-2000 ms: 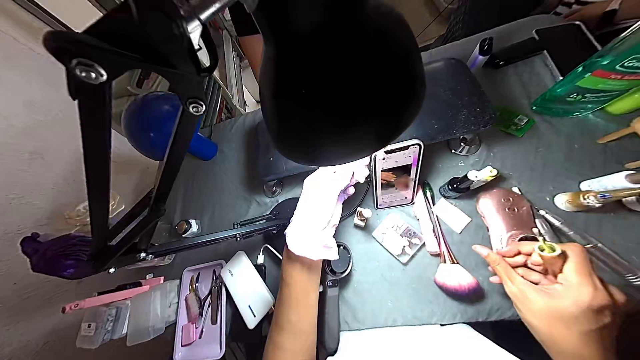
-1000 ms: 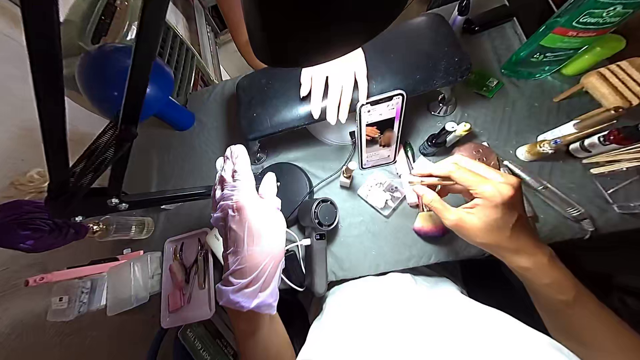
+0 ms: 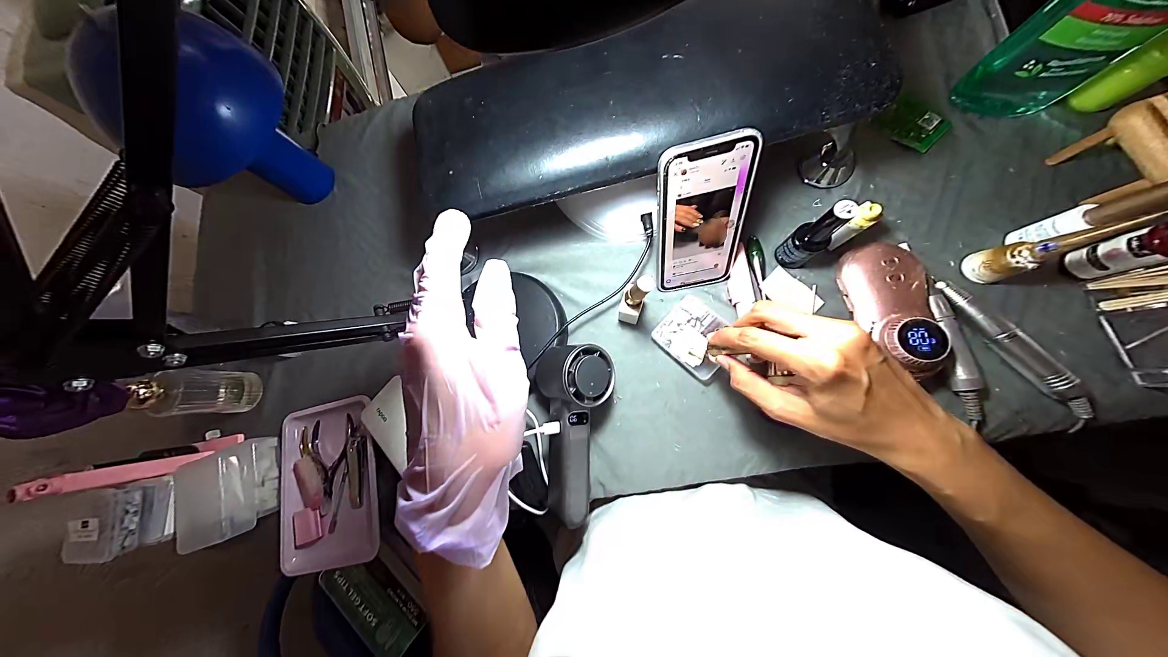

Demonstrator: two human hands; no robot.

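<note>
My left hand (image 3: 465, 392), in a thin whitish glove, is raised upright over the round black lamp base (image 3: 520, 319), holding nothing. Beside it lies a grey handheld fan (image 3: 577, 411) with a white cable plugged in. My bare right hand (image 3: 812, 374) pinches a small item, too hidden to name, at the edge of a clear case of small pieces (image 3: 686, 333). A smartphone (image 3: 707, 210) leans against the black padded armrest (image 3: 584, 119). A small bottle (image 3: 636, 297) stands left of the case. Right of my right hand is a rose-coloured nail drill control unit (image 3: 899, 306).
A pink tray (image 3: 297, 547) holds nippers and other metal tools at lower left. The black lamp arm (image 3: 274, 342) crosses the left side, near a blue rubber bulb (image 3: 205, 100). Drill handpieces (image 3: 1013, 347), polish bottles (image 3: 812, 239) and a green bottle (image 3: 1031, 73) are at right.
The other person's hand on the armrest one second ago is out of view. My right hand, holding a small yellowish-topped item two seconds ago, has moved left to the clear case.
</note>
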